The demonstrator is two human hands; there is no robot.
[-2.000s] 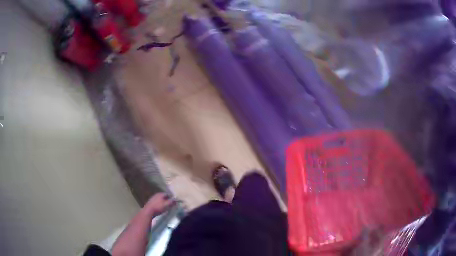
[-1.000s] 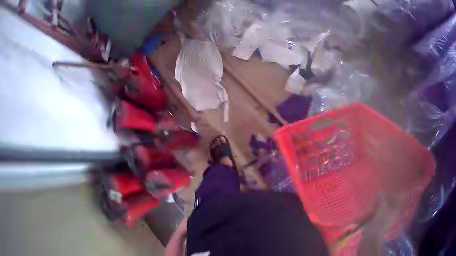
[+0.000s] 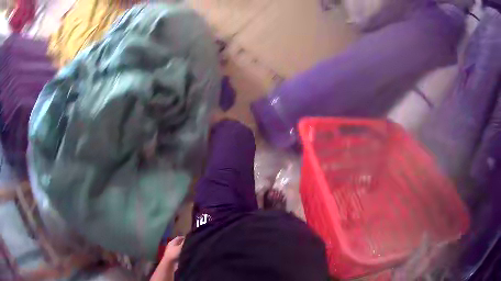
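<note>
A red plastic crate with slotted sides is at the lower right, beside my legs, and looks empty. It is blurred. My right hand cannot be made out; the near edge of the crate is smeared. My left hand is small and partly hidden at the bottom, beside my dark clothing. Its fingers are too blurred to read.
A large bundle of green cloth stands at the left, with yellow cloth behind it. A purple fabric roll lies on the beige floor ahead and right. More purple rolls are at the right edge.
The view has moved forward along the floor. The red bundles at the left and the pale sheets have left view; the green bundle and another purple roll have appeared. The crate stays at my right side.
</note>
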